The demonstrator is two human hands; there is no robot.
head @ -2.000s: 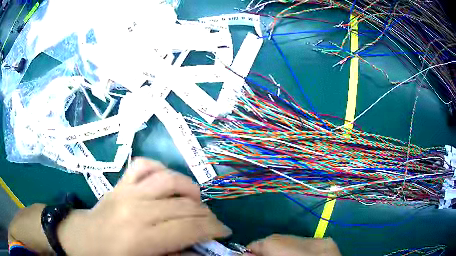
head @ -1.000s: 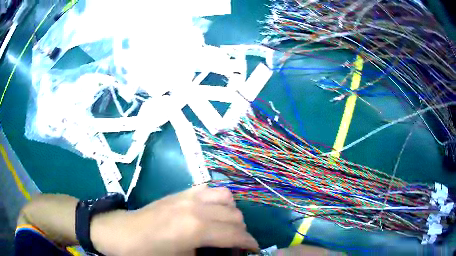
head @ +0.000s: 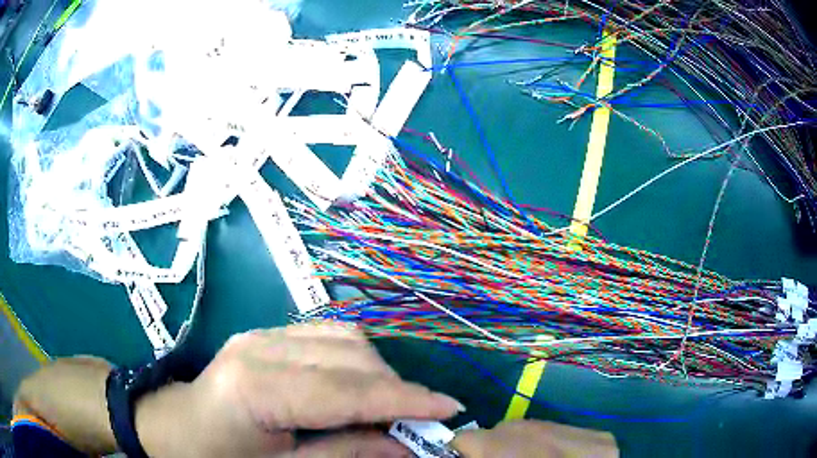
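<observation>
My left hand, with a black wristband, is at the bottom left of centre. Its thumb and fingers close on a short white wire marker sleeve with black print. My right hand is beside the sleeve's right end, cut off by the lower edge. Its fingertips are close to thin dark wires and a small pale piece; its grip is hidden. The labelled harness bundle lies just beyond, loose ends left, a cluster of white sleeves at its right end.
Long marker strips lie tangled at upper left on a clear plastic bag. A white paper sheet or glare is behind them. The unlabelled harness pile lies at upper right. Yellow tape crosses the green mat under the bundle.
The view shifted and came back, so the bench items sit slightly further left than two seconds ago. The left thumb has come over the sleeve, whose print now shows between my hands.
</observation>
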